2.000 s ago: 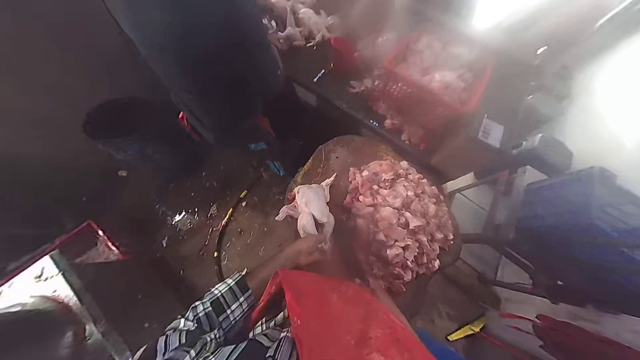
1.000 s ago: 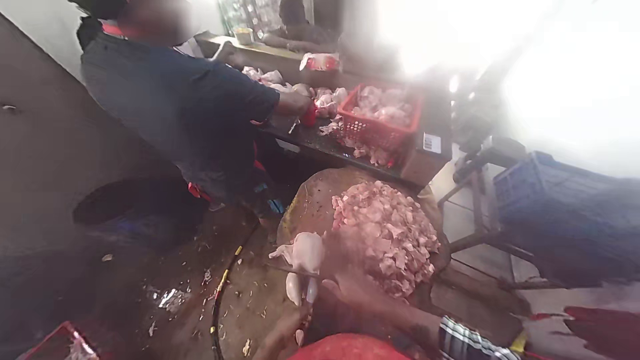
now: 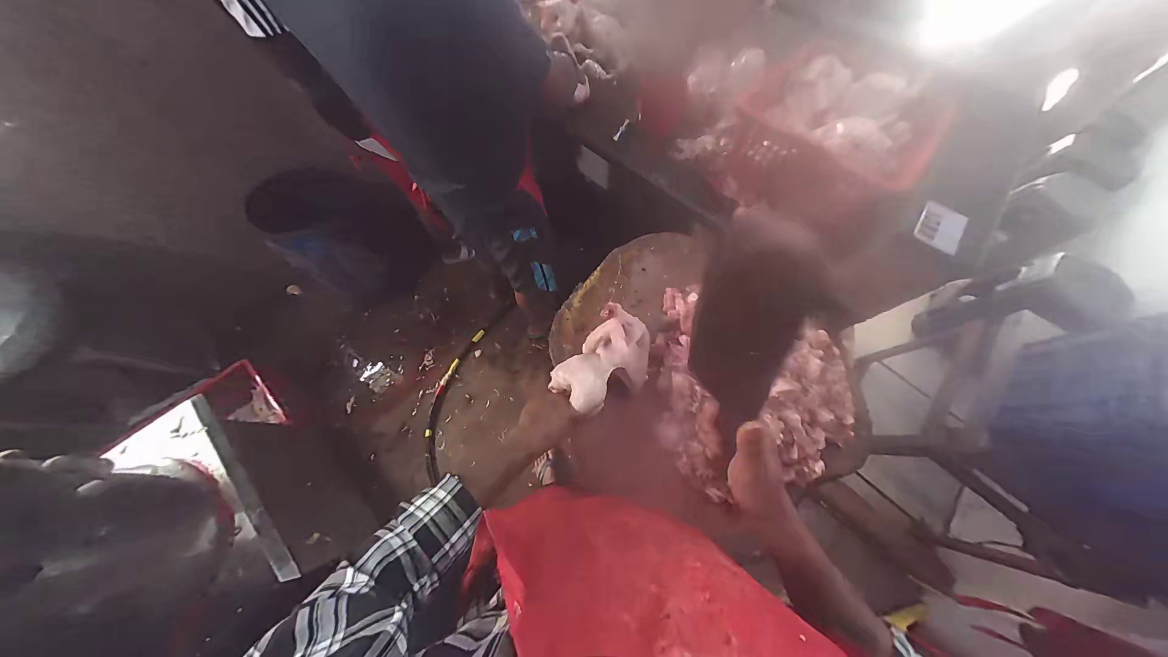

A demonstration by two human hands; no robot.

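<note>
A plucked whole chicken (image 3: 607, 358) lies on the left part of a round wooden chopping block (image 3: 643, 265). My left hand (image 3: 549, 412), blurred, is at the chicken's near end and grips it. My right hand (image 3: 756, 461) is closed on the handle of a broad, dark cleaver (image 3: 757, 319), whose blade is held up and hides part of the block. Behind and beneath the blade, a heap of cut chicken pieces (image 3: 812, 401) covers the right side of the block. A red apron (image 3: 630, 575) hangs in front of me.
Beyond the block, a counter bears a red basket (image 3: 935, 151) of chicken and more poultry (image 3: 584, 36). A co-worker in dark clothes (image 3: 429, 91) stands at the upper left. A hose (image 3: 438, 401) crosses the wet floor; a blue crate (image 3: 1086, 429) stands at the right.
The cleaver now shows broad over the heap, where one second ago a thin blade was beside the chicken. The chicken has turned on the block. The view has tilted downward.
</note>
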